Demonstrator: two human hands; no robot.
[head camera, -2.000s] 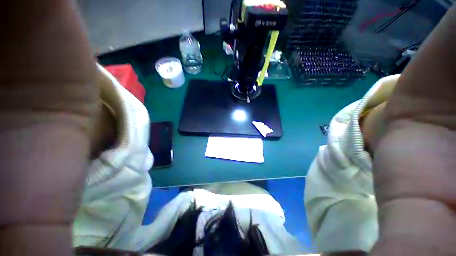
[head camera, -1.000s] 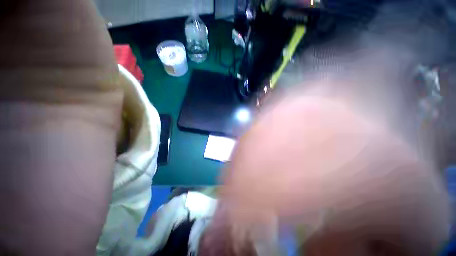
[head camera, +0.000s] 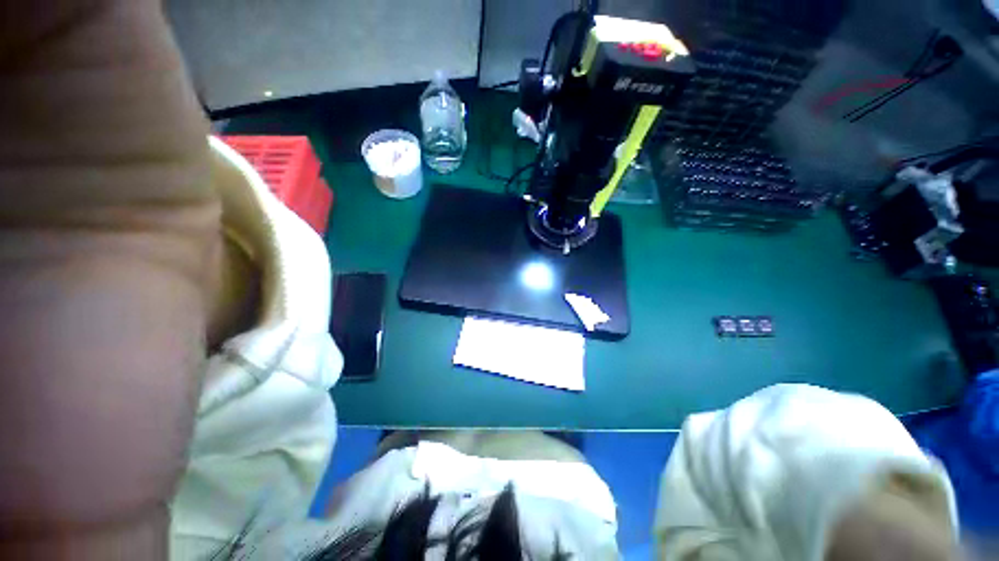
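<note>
My left hand (head camera: 99, 296) is very large and close to the camera at the left edge, its fingertips out of the picture; whether it holds anything cannot be seen. My right hand (head camera: 893, 526) is low at the right, blurred and mostly cut off by the bottom edge, below a pale sleeve. The black microscope (head camera: 586, 137) stands over a flat black base plate (head camera: 471, 252) with a bright light spot. A small white scrap (head camera: 588, 311) lies on the plate. A white sheet (head camera: 520, 353) lies at its front edge. Small dark modules (head camera: 745, 325) lie in a short row on the mat at the right.
A dark phone (head camera: 359, 325) lies left of the plate. A red crate (head camera: 287, 175), a white tub of swabs (head camera: 392, 164) and a clear bottle (head camera: 443, 126) stand behind. Black trays (head camera: 739, 181) are at the right rear. Blue clothing (head camera: 983, 411) shows at the right edge.
My right hand was raised close to the camera, then swept blurred across the view; it is now low at the right. The module row is uncovered. My left hand stays near the camera.
</note>
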